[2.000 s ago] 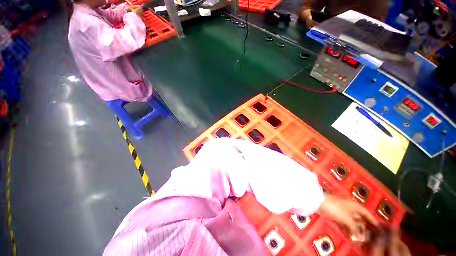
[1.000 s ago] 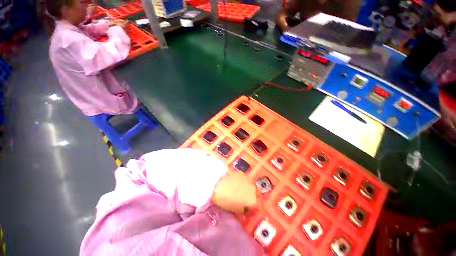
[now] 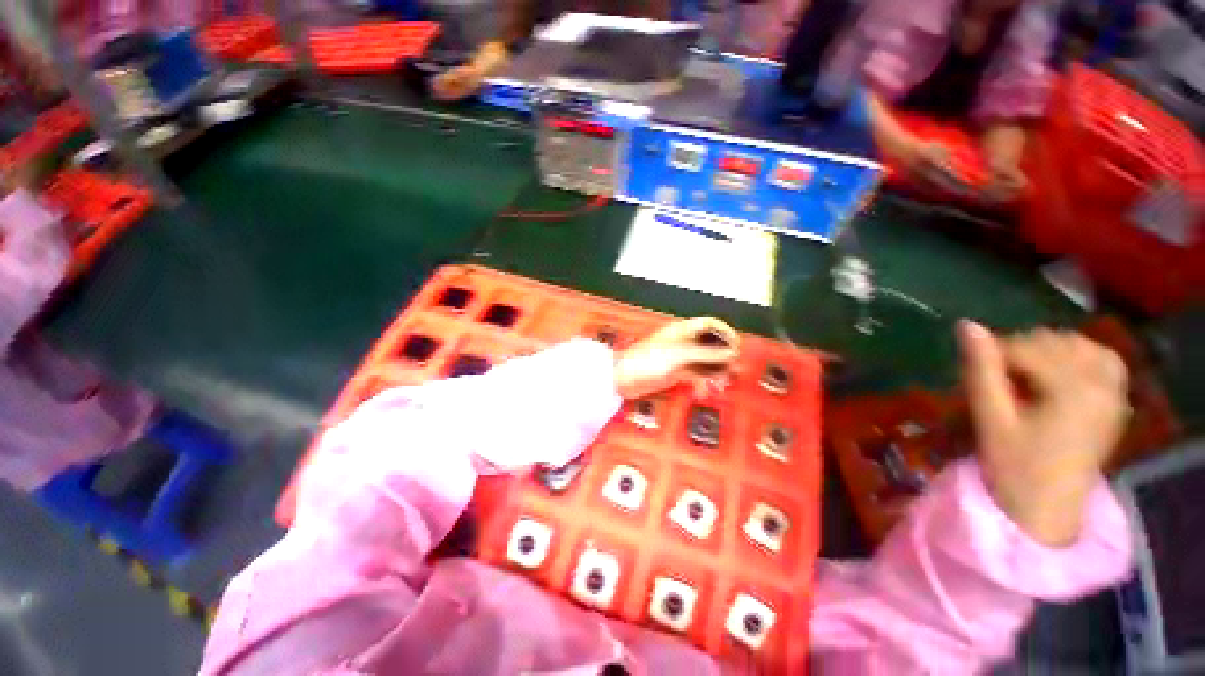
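The red-orange parts tray (image 3: 463, 276) lies in front of me with small square units in its pockets. Glossy black units (image 3: 453, 299) sit at its far left; pale-backed units with dark round centres (image 3: 596, 576) fill the right and near pockets. One dark-backed unit (image 3: 703, 424) is among them. My left hand (image 3: 677, 357) is over the far right part of the tray, fingertips at a unit in a pocket; the blur hides whether it is gripped. My right hand (image 3: 1051, 409) is raised right of the tray, thumb up and fingers curled; I see nothing in it.
The orange-brown fixture (image 3: 872, 456) is right of the tray. Behind the tray are a paper sheet (image 3: 661, 264) with a blue pen, a grey power supply (image 3: 576, 156) and a blue controller box (image 3: 740, 185). A whitish connector (image 3: 854, 277) lies beyond the fixture. People in pink smocks sit around.
The view has swung right, so the tray and boxes stand further left. My left hand has moved from the tray's middle to its far right part. My right hand has come into view.
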